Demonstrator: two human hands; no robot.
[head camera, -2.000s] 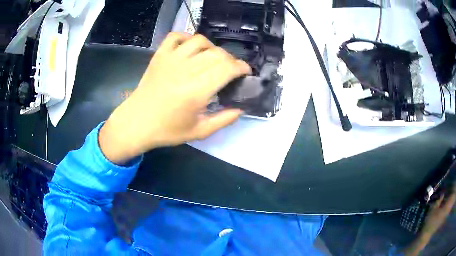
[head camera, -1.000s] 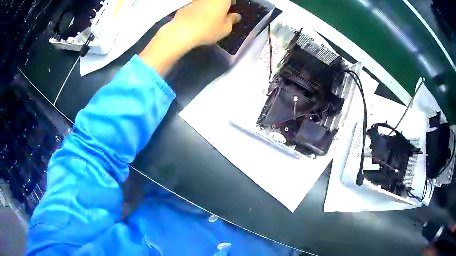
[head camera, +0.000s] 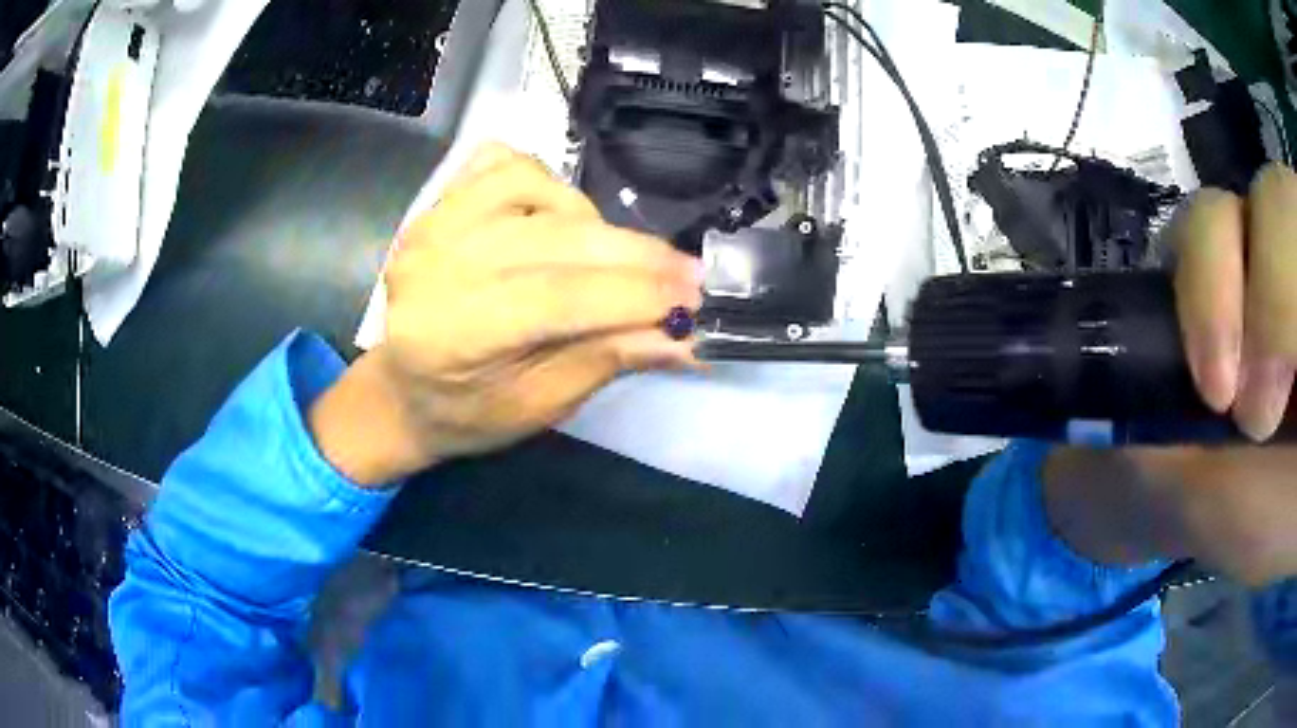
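Observation:
My right hand (head camera: 1235, 306) grips the thick black electric screwdriver (head camera: 1053, 353), which lies level and points left. Its thin bit ends at the fingertips of my left hand (head camera: 534, 292). My left hand pinches a small dark screw (head camera: 680, 323) at the bit tip. Behind them is a white housing (head camera: 865, 185) with a black inner frame (head camera: 676, 142) and a dark module with a shiny patch (head camera: 761, 277) in its near right corner. The left fingers hide part of the housing's near left side.
A second housing with black parts (head camera: 1088, 213) lies at right on a white sheet. A black cable (head camera: 922, 121) runs between the housings. A white panel with a yellow strip (head camera: 111, 135) lies at left. A dark tray (head camera: 334, 54) is at the back left.
My left hand has come back from the dark tray to the front of the housing with a screw. My right hand has brought the screwdriver in from the right. The camera view has turned.

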